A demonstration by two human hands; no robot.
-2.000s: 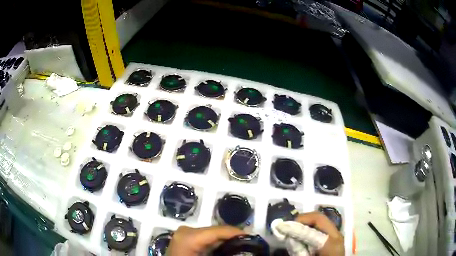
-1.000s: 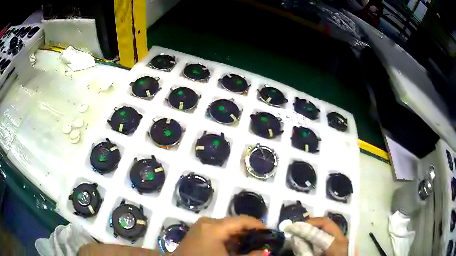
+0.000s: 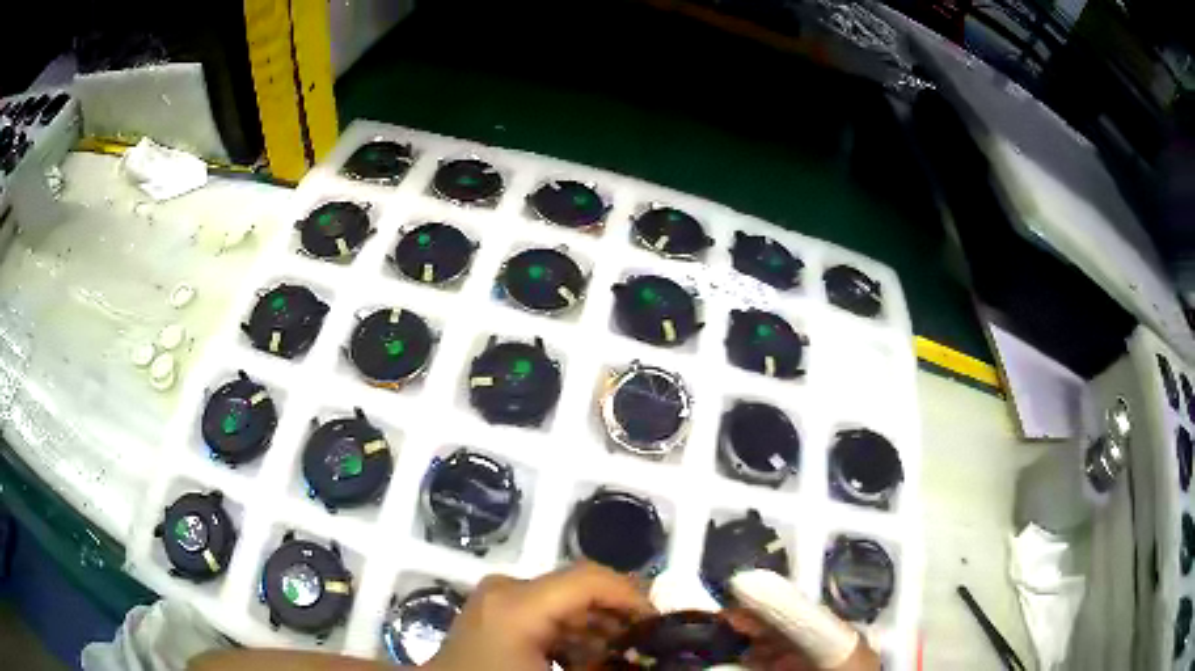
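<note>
A dark round watch head is held between my two hands at the bottom edge of the picture, partly cut off and blurred. My left hand grips its left side. My right hand, with whitish covers on the fingertips, is at its right side; whether it holds a wipe I cannot tell. The white foam tray lies beyond my hands, with rows of watch heads in square pockets. Many show black backs with green dots, and several show glossy screens.
Stacked trays stand at the right, by a bottle with a metal top, a white wipe and dark tweezers. A yellow post and green belt are behind. Small pale rings and a crumpled wipe lie left.
My right hand has moved left against the held watch head, uncovering the tray's lower right watch. The held watch head has tilted. The view has shifted.
</note>
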